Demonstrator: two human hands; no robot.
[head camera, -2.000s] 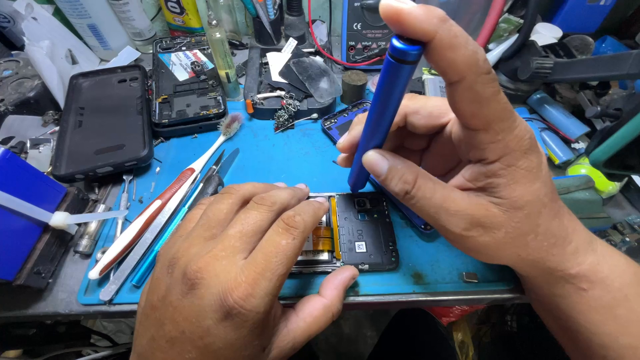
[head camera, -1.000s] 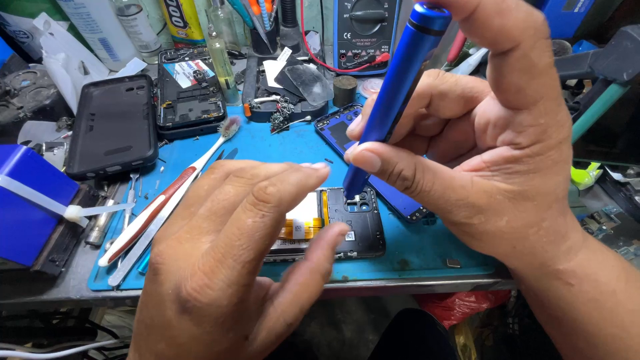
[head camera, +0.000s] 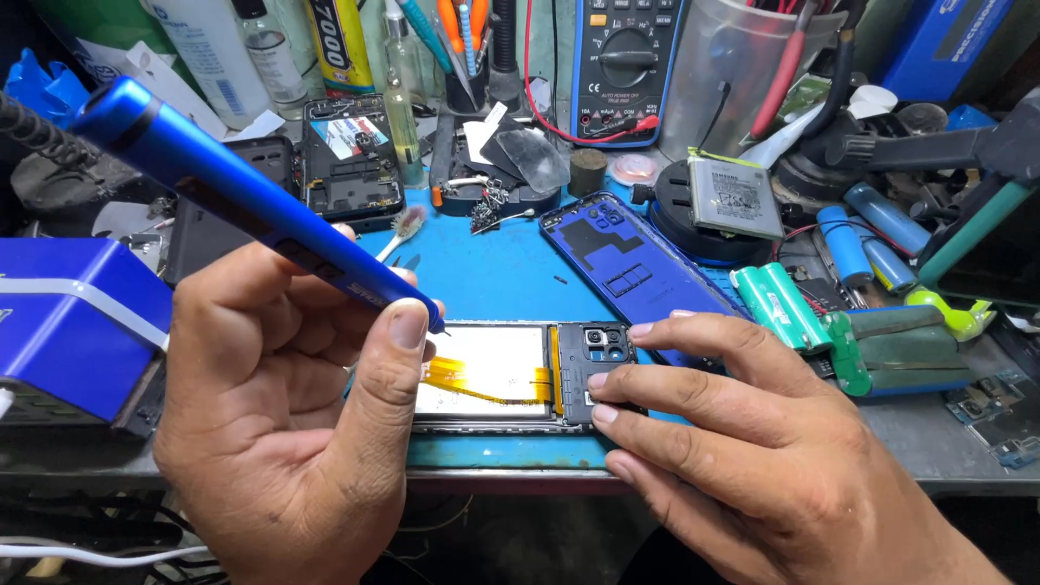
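Observation:
My left hand grips a blue pen-shaped electric screwdriver, its handle slanting up to the left and its thin bit pointing down near the left part of an opened smartphone. The phone lies flat on a blue mat, with a white battery, an orange flex cable and a black cover with the camera at its right end. My right hand rests its fingertips on that black cover and the phone's right edge. A blue phone back cover lies just behind it.
A multimeter stands at the back, beside a clear container of tools. A battery lies on a round black stand. Green cells lie at right, a blue box at left. A brush and an opened phone lie behind.
The screwdriver has passed from my right hand to my left, and its tip has left the camera end of the phone. My right hand has come down onto that end.

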